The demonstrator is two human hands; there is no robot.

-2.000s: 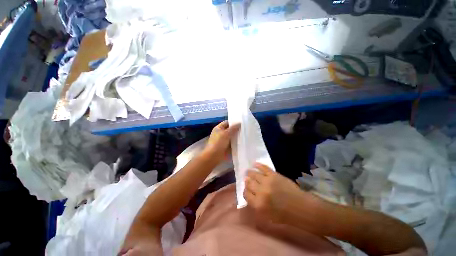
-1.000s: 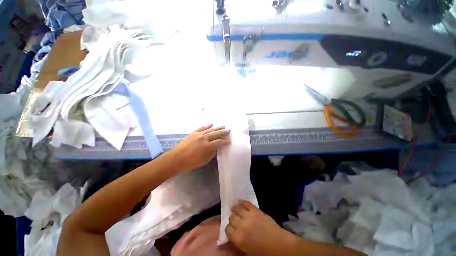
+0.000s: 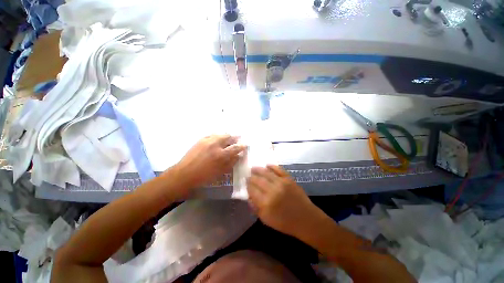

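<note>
A white folded cloth strip (image 3: 241, 178) lies over the table's front edge below the needle area of the white sewing machine (image 3: 342, 61). Its far end fades into glare under the presser foot. My left hand (image 3: 213, 157) rests flat on the strip's left side, fingertips on the cloth. My right hand (image 3: 273, 196) is on the strip's near right part, its fingers bent on the cloth and slightly blurred. White layered pieces (image 3: 193, 235) hang between my lap and the table edge.
Fanned white strips (image 3: 83, 94) and a light blue strip (image 3: 131, 141) lie at the left, by brown cardboard (image 3: 41, 61). Scissors with orange and green handles (image 3: 389, 146) and a small pale card (image 3: 452, 153) lie right. White cloth heaps (image 3: 409, 237) are below the table.
The strip has moved forward, with less hanging over the edge. My right hand has moved up from the strip's low end to the table edge. The view has tilted, showing more of the machine.
</note>
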